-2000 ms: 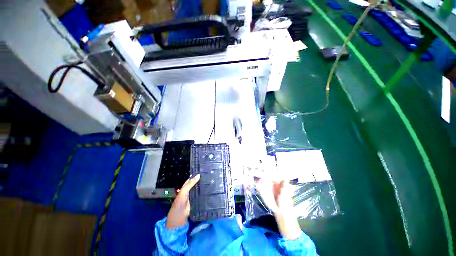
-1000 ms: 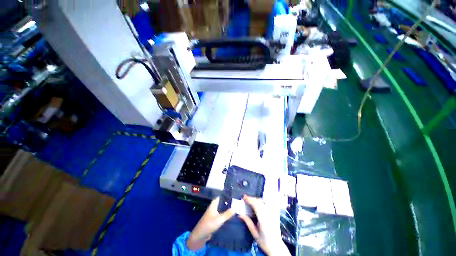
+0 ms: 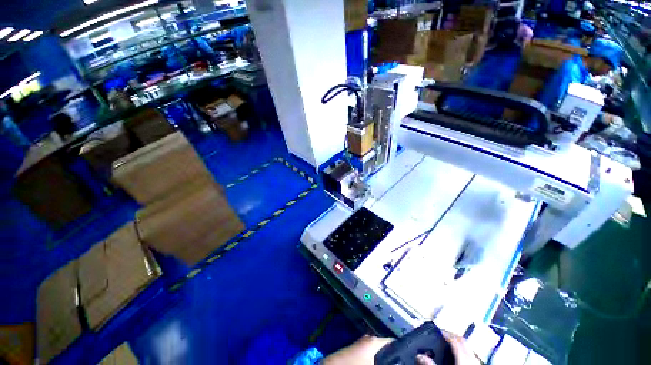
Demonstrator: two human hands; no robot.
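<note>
A black housing (image 3: 415, 348) is at the bottom edge, partly cut off, in front of the white machine (image 3: 457, 214). My left hand (image 3: 358, 352) is at its left side and my right hand (image 3: 462, 349) at its right side, with fingertips showing at its lower edge. Both hands are cut off by the bottom edge. The black fixture (image 3: 357, 237) lies on the machine's front left, beneath the machine's head (image 3: 350, 184), with no housing in it.
Flattened cardboard (image 3: 175, 192) lies on the blue floor at left. A white pillar (image 3: 303, 85) stands behind the machine. Clear plastic bags (image 3: 535, 306) and white pads (image 3: 510, 351) lie at lower right. People in blue and cartons (image 3: 428, 53) are at the back.
The view has swung left, showing more floor and cardboard. The housing was turned; its ribbed inside showed at first, and now a smoother black face shows. Both hands are now lower in the picture.
</note>
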